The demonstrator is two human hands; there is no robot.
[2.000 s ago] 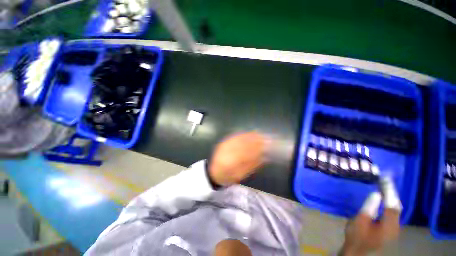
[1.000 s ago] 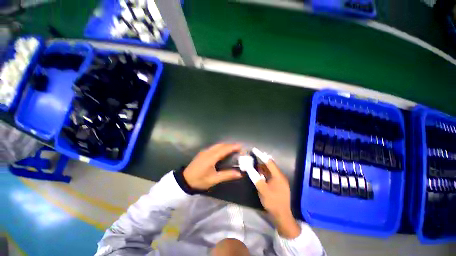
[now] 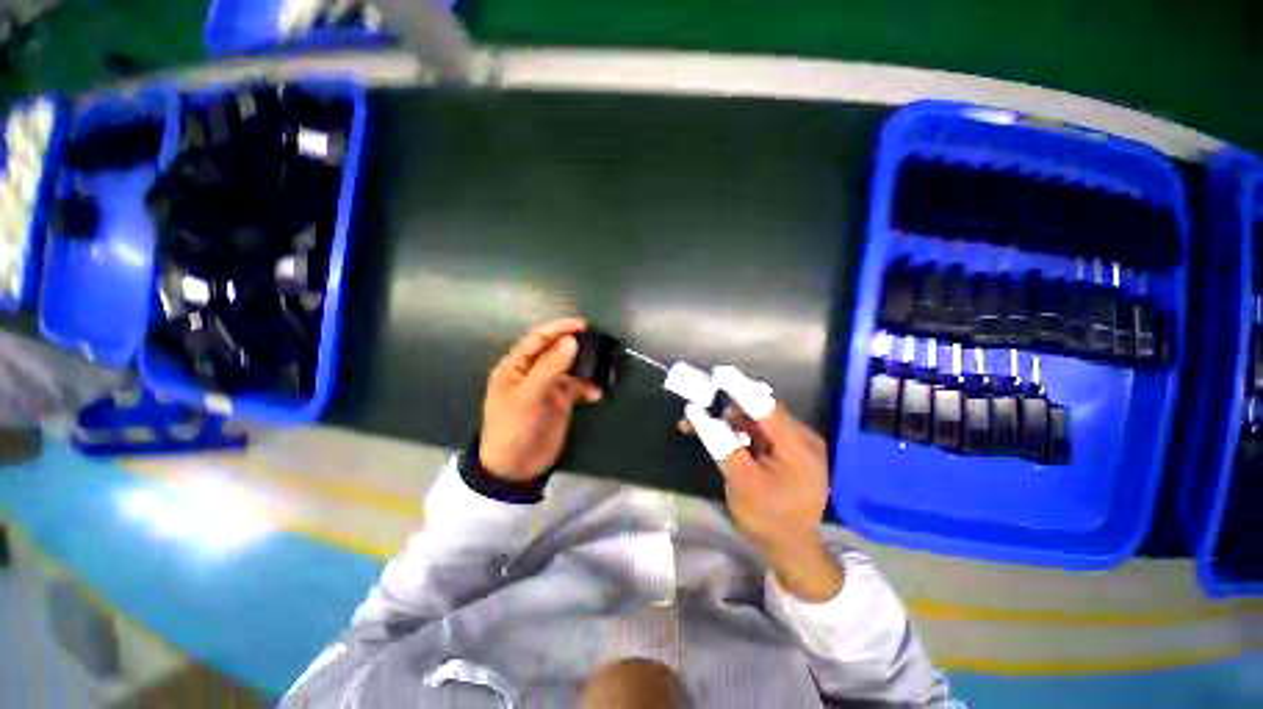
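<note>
My left hand, with a black band at the wrist, holds a black housing between thumb and fingers over the dark bench. My right hand, with white coverings on its fingertips, holds a white inner block just to the right of the housing. A thin pale lead sticks out from the block toward the housing. Block and housing appear apart. The fingertips partly hide the block.
A blue parts bin of jumbled black housings is at the left. A blue tray with rows of black units is at the right, another tray beyond it. A pale rail and green conveyor lie behind the bench.
Two seconds ago my right hand was at the right tray and a white block lay on the bench. Now my hands are over the bench, slightly apart, and the black housing shows in my left hand.
</note>
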